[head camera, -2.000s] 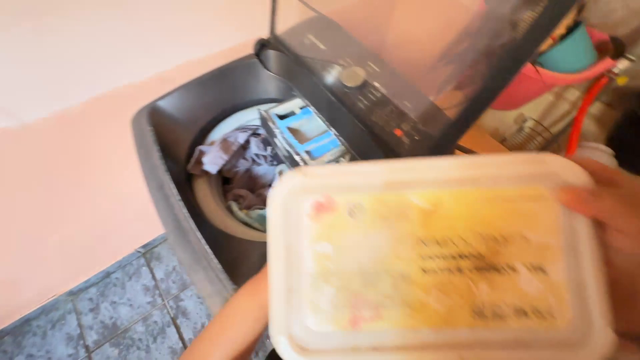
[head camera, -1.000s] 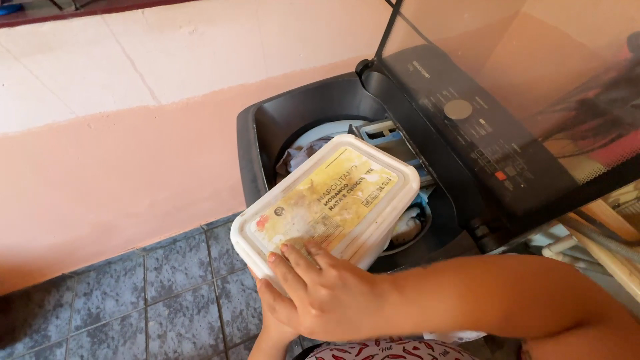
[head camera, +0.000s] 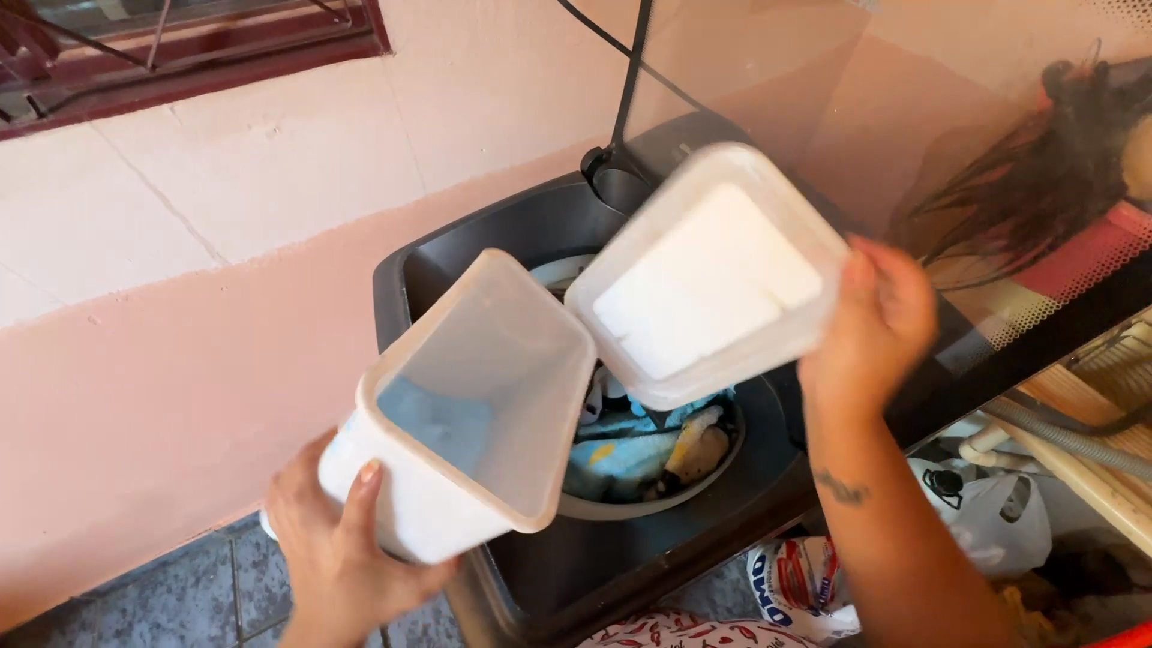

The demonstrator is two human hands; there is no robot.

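Observation:
My left hand [head camera: 351,531] grips a white plastic tub [head camera: 477,396] from below, tilted with its mouth toward the upper right. Bluish powder lies against its inner wall. In my right hand [head camera: 868,324] is the tub's lid [head camera: 706,279], held by its right edge with the underside showing. The lid overlaps or touches the tub's rim; which one I cannot tell. Both are over a top-loading washing machine [head camera: 549,576] with a dark body. Wet-looking clothes [head camera: 630,454] sit in its drum, partly hidden by the lid and tub.
The washer's raised see-through lid [head camera: 810,108] stands at the upper right. A pink wall [head camera: 180,405] runs along the left, below a barred window [head camera: 180,54]. Lower right are a detergent bag [head camera: 796,585], a white plastic bag [head camera: 981,513], a grey hose [head camera: 1071,432] and wooden boards [head camera: 1089,468].
The lid has come off the tub, which was closed before. My right hand has moved away with the lid, while my left holds the tilted tub.

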